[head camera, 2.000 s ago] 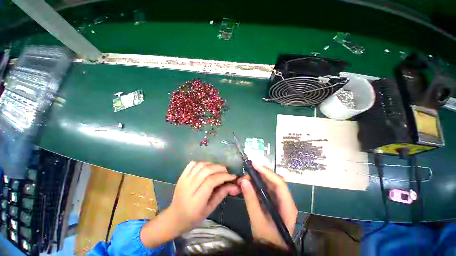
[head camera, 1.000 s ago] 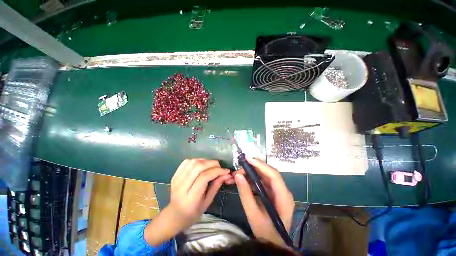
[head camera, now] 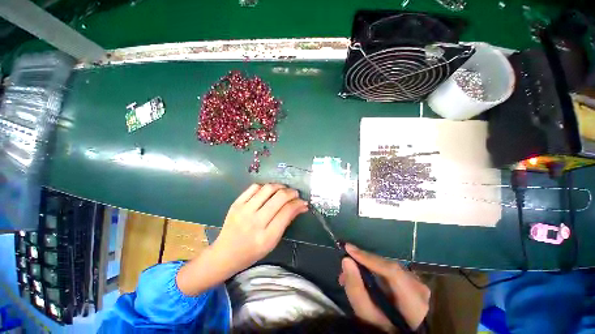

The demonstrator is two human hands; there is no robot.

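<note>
My right hand holds the black soldering iron like a pen at the bench's front edge; its thin metal tip points up-left to the lower left corner of a small green-and-white circuit board. The board lies on the dark-green bench. My left hand is left of the board, fingers bent together, fingertips close to the iron's tip. Whether it pinches something small is hidden. A heap of small red components lies beyond my left hand, with a few loose ones below it. A thin silvery strand lies left of the board.
A cream card with rows of dark specks lies right of the board. Behind it are a black fan and a white tub. The soldering station and pink-and-white gadget are far right. Another board lies left; clear trays far left.
My right hand with the iron has moved right and down, away from my left hand. The hands were together before. The board by them now shows more fully. The camera view has shifted.
</note>
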